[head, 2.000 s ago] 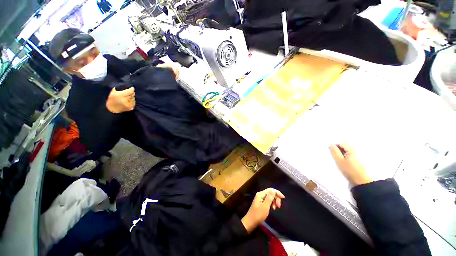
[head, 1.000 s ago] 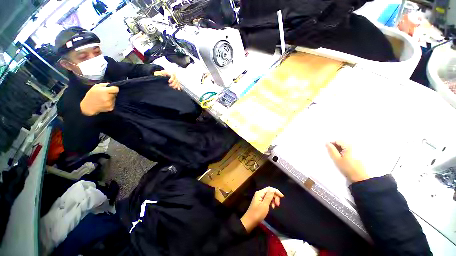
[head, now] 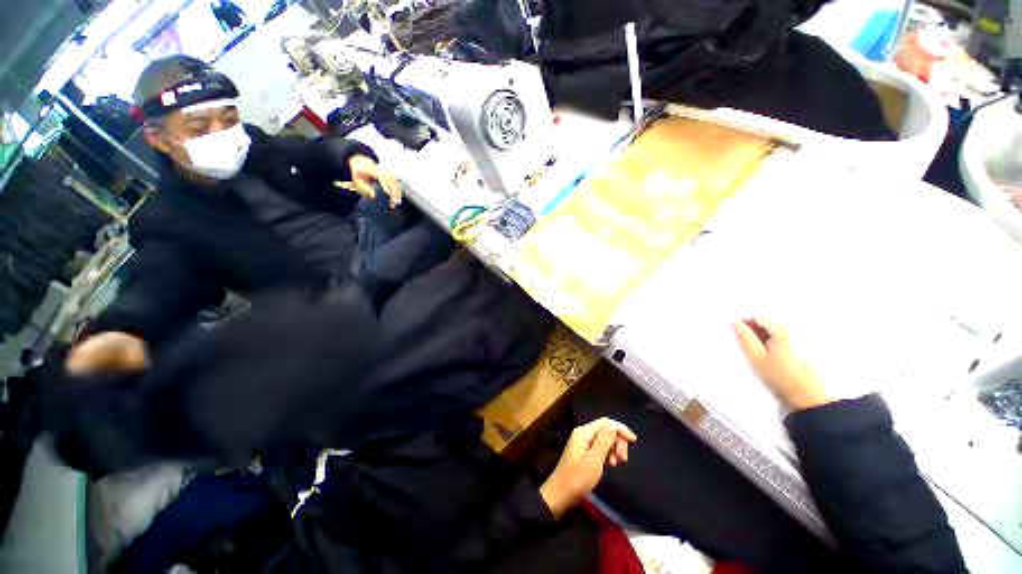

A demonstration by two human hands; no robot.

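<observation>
My right hand (head: 784, 364) rests on the white machine table (head: 852, 269), fingers slightly curled, with nothing in it. My left hand (head: 588, 462) is held above my lap, left of the table's ruler-marked front edge (head: 728, 432), fingers partly bent and empty. A dark garment (head: 269, 370) is held by the coworker (head: 224, 213) at the left; its near part is blurred and hangs over the black cloth with a white stripe (head: 317, 482) beside my left arm.
The neighbour's machine (head: 493, 112) stands at the upper left of the table. Snips with yellow and green handles (head: 467, 222) lie near the yellow-brown board (head: 656, 213). A black cloth heap (head: 717, 79) fills a white tub (head: 936, 129) behind. Part of my machine (head: 1001, 376) shows at the right edge.
The coworker's one hand has swung down and toward the lower left with the dark garment; the other is now open near the neighbour's table. My hands have not visibly moved.
</observation>
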